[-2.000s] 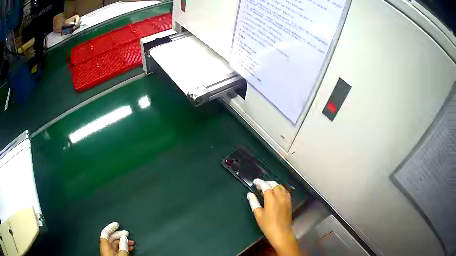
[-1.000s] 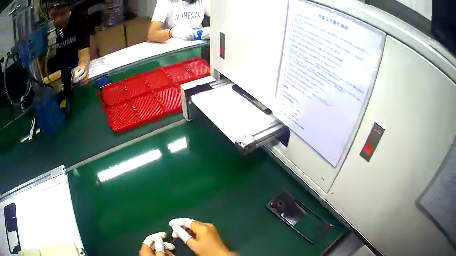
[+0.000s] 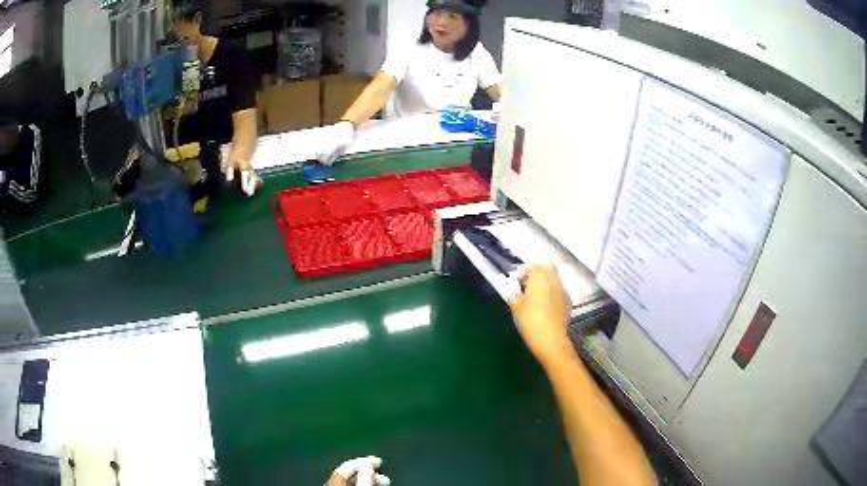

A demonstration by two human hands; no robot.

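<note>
A dark phone housing (image 3: 491,249) lies slantwise over the narrow white belt (image 3: 573,281) that sticks out of the grey cabinet. My right hand (image 3: 544,299) reaches over this belt, its fingertips closed at the housing's near end; the fingers partly hide that end. My left hand (image 3: 359,472) is at the bottom edge, mostly cut off, with white finger cots on curled fingers. Whether it holds anything cannot be told. Another dark housing with a pale patch (image 3: 31,400) lies on the wide white belt (image 3: 133,380) at left.
A red gridded tray (image 3: 356,223) lies beyond the green bench (image 3: 399,408). The cabinet (image 3: 561,123) with a posted sheet stands at right. Two people are across the bench. A cream end plate (image 3: 90,467) is at lower left, a blue fixture (image 3: 163,214) at far left.
My right hand has left the bench front and moved up to the narrow belt. The belt's housing now lies farther from the cabinet. The view has shifted, and the mat's housing no longer shows.
</note>
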